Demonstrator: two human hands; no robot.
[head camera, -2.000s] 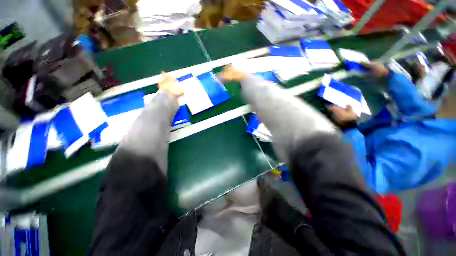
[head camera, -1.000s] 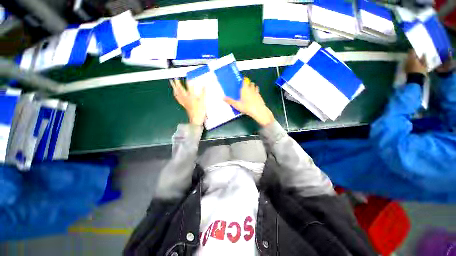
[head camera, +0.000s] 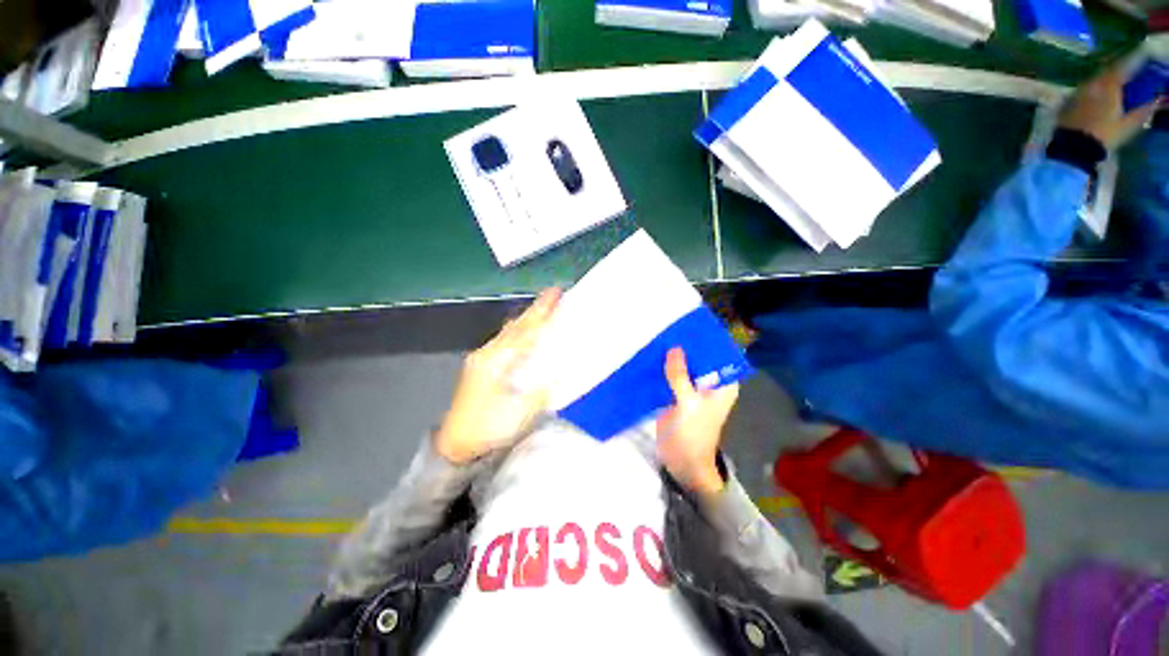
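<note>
My left hand (head camera: 497, 385) and my right hand (head camera: 696, 420) hold a white and blue box sleeve (head camera: 631, 323) in front of my body, below the bench edge. My right thumb lies on its blue part; my left hand is at its left edge. Whether anything is inside the sleeve I cannot tell. A white inner box (head camera: 536, 180) lies flat on the green bench just beyond, with a dark-faced watch and a small black oval on its face. A stack of empty sleeves (head camera: 820, 135) lies fanned at the right.
Blue and white boxes (head camera: 469, 36) lie on the belt beyond the pale rail (head camera: 333, 108). Upright sleeves or boxes (head camera: 80, 263) stand at far left. People in blue smocks are on both sides. A red stool (head camera: 929, 519) stands on the floor at right.
One second ago both hands held a blue and white item over the bench. Now they hold a sleeve close to my body, and the uncovered white box lies on the bench.
</note>
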